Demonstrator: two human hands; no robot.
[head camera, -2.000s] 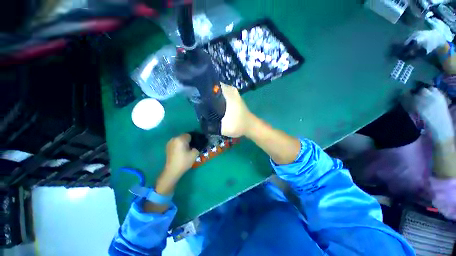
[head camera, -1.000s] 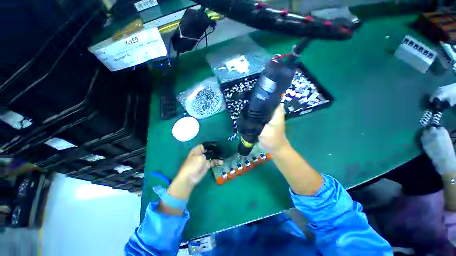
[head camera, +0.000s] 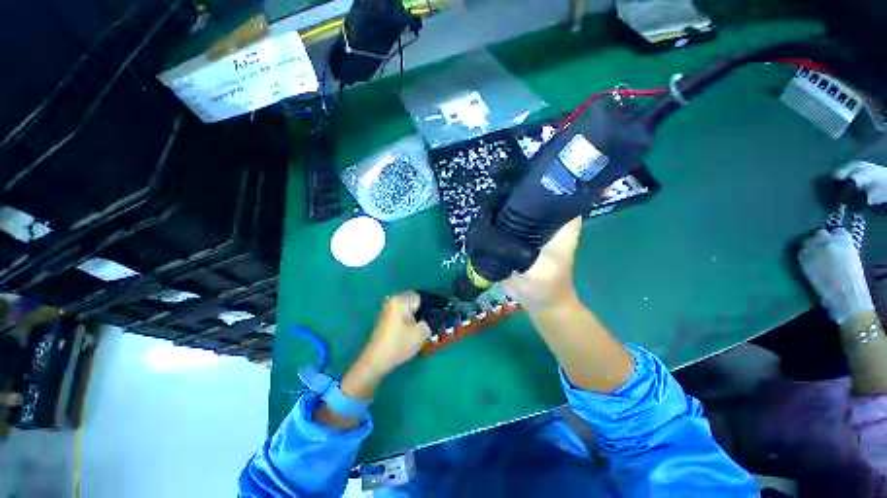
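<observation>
A thick black electric screwdriver (head camera: 545, 190) with a yellow ring near its tip is in my right hand (head camera: 548, 275). Its tip points down at the back of the fixture (head camera: 467, 329), a bar with an orange-red front edge and a row of small silver and dark pieces. My left hand (head camera: 400, 331) is at the fixture's left end, with black finger coverings over its back edge. Whether its fingertips pinch a small part is hidden. Tiny silver screws (head camera: 453, 261) lie behind the fixture.
A divided black parts tray (head camera: 448, 215) is partly covered by the screwdriver. A clear bag of small hardware (head camera: 397, 185), a white disc (head camera: 358, 241) and a flat plastic bag (head camera: 472, 95) lie nearby. Black crates (head camera: 126, 195) stand left. A coworker's gloved hands (head camera: 836, 272) and a slotted block (head camera: 823, 100) are right.
The screwdriver is more tilted, its body further right, and its cable has swung right. My left hand has moved slightly right and down against the fixture.
</observation>
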